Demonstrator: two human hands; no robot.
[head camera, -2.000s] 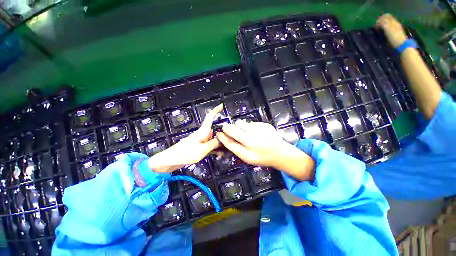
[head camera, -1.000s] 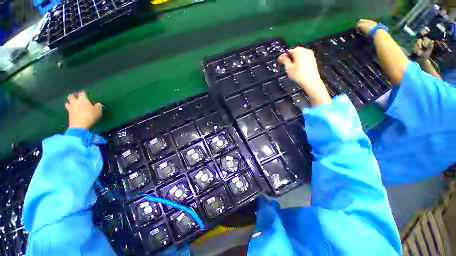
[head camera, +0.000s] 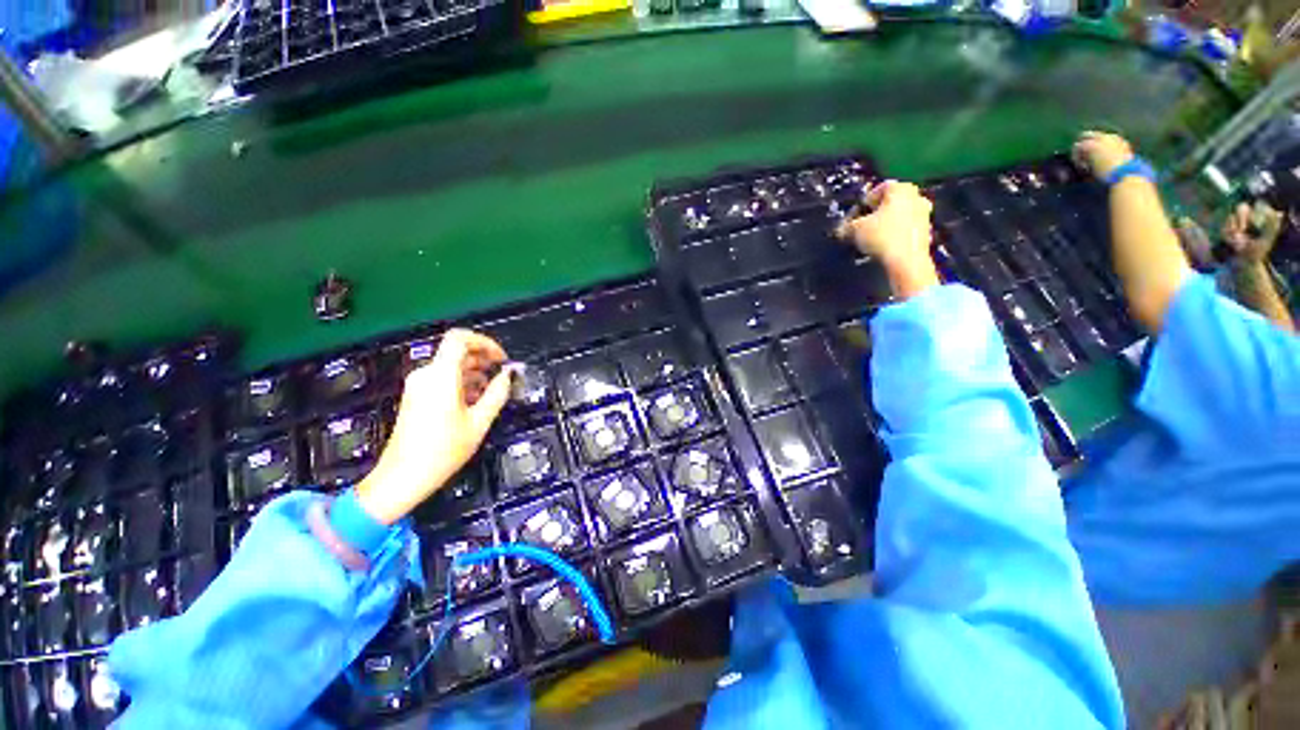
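Note:
The centre tray (head camera: 606, 388) is a glossy black grid with squarish modules (head camera: 623, 498) in many pockets. My left hand (head camera: 445, 409) is over its upper rows, fingers curled down at a pocket; whether it grips a module is hidden. A blue cord (head camera: 549, 561) curls over the tray near my left wrist. My right hand (head camera: 895, 233) is over the upper part of the right tray (head camera: 777, 307), fingertips close together beside small shiny parts. What it pinches is too small to tell. A dark loose module (head camera: 331, 297) lies on the green mat.
Another black tray (head camera: 100, 492) with narrow shiny pockets is at the left. A neighbouring worker's hand (head camera: 1105, 154) is at the far-right tray (head camera: 1019, 264). A black grid tray (head camera: 349, 40) lies beyond the green mat (head camera: 570, 143). Another hand (head camera: 1252, 233) shows at the right edge.
My left hand has moved from the green mat to the centre tray; the loose module now shows on the mat. My right hand moved from the centre tray to the right tray earlier and stays there.

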